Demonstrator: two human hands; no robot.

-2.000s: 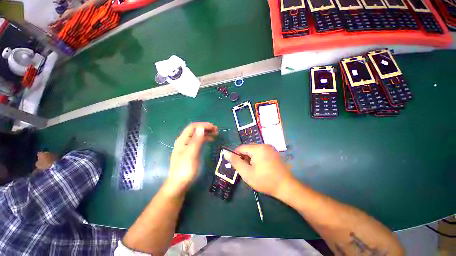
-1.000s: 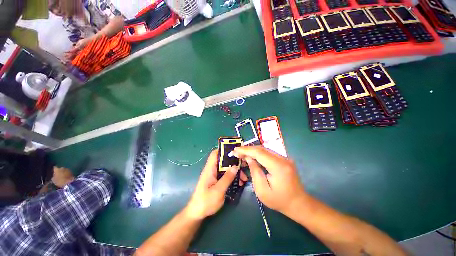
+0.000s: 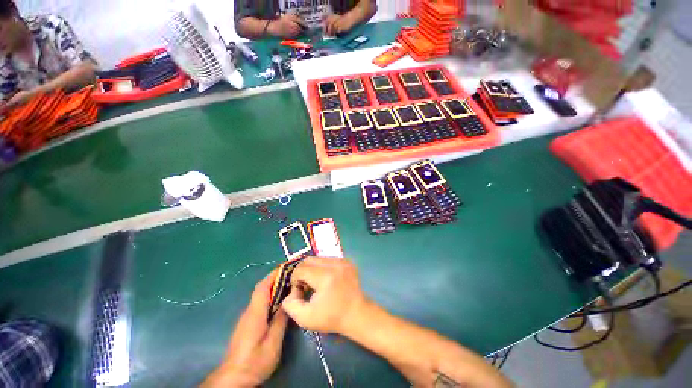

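Note:
A keypad phone [image 3: 281, 288] with a dark body and orange edge is held tilted on its side above the green mat. My left hand [image 3: 256, 326] grips it from below and the left. My right hand [image 3: 328, 294] is at its upper right side, fingers curled against it; whether they pinch a small part is hidden. Just behind lie a loose black front frame [image 3: 294, 241] with an empty window and an orange housing [image 3: 326, 238] with a white rectangle. Thin tweezers [image 3: 322, 356] lie partly under my right hand.
Stacked phones [image 3: 413, 195] lie behind right, before a red-orange phone tray [image 3: 485, 142]. A white bottle with tissue [image 3: 199, 198] stands at the rail [image 3: 265, 191]. A parts strip [image 3: 111, 318] and thin wire [image 3: 201, 301] lie left. A black cabled device [image 3: 584, 241] is at right. Other people sit beyond.
The view has swung right, bringing the cabled device into sight. The phone, earlier face up in my left hand, is now tilted edge-on, with my right hand against its side.

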